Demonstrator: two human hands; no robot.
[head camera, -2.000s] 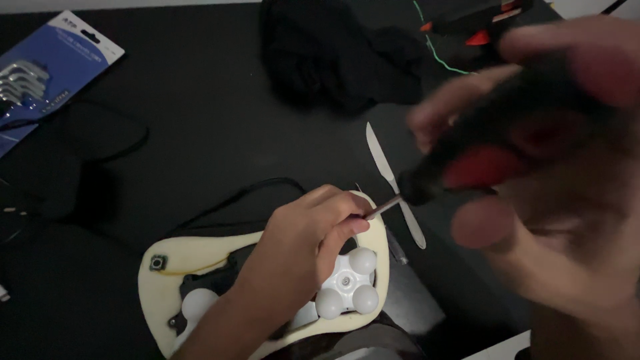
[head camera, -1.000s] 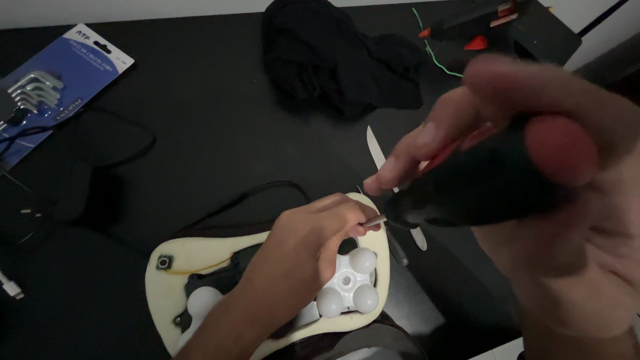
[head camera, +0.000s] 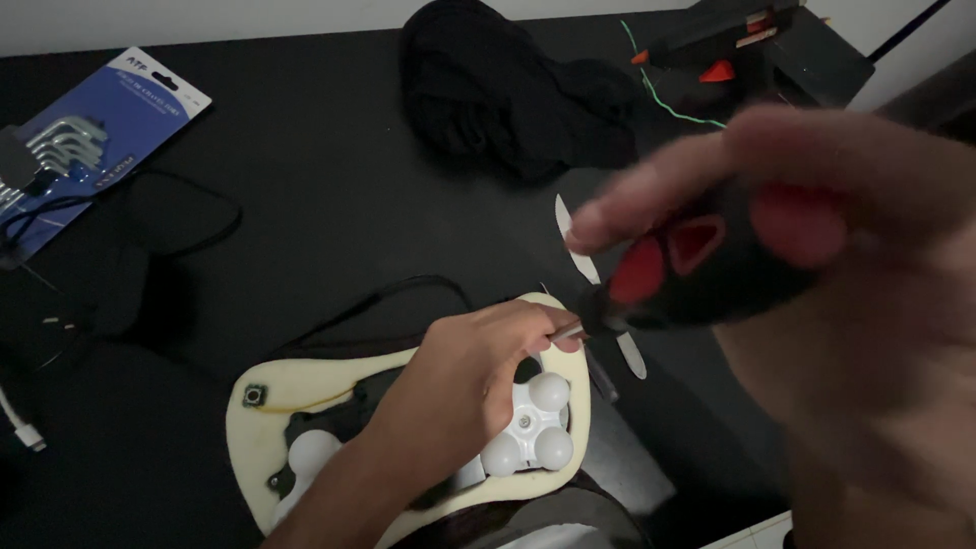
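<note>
My right hand (head camera: 823, 229), large and blurred at the right, holds a screwdriver with a black and red handle (head camera: 709, 267). The metal shaft (head camera: 566, 331) points left to the fingertips of my left hand (head camera: 473, 366), which pinch around it; the tip is hidden. That hand lies over a cream-coloured panel (head camera: 248, 457) holding a white part with rounded knobs and a central screw (head camera: 524, 421), another rounded white part (head camera: 313, 454), a dark module (head camera: 328, 423) and a small green push-button board (head camera: 255, 395) with a yellow wire. Part of the panel is hidden by my left forearm.
A table knife (head camera: 631, 354) lies right of the panel. Black cloth (head camera: 503, 91) is bunched behind. A hot glue gun (head camera: 717, 38) and green wire (head camera: 679, 113) sit at the back right. Packaged hex keys (head camera: 152, 99), a black cable and a white cable plug (head camera: 29, 436) are at the left.
My right hand has changed its hold on the screwdriver handle, its fingers now more stretched out than two seconds ago. My left fingers stay at the shaft near the panel's upper right corner.
</note>
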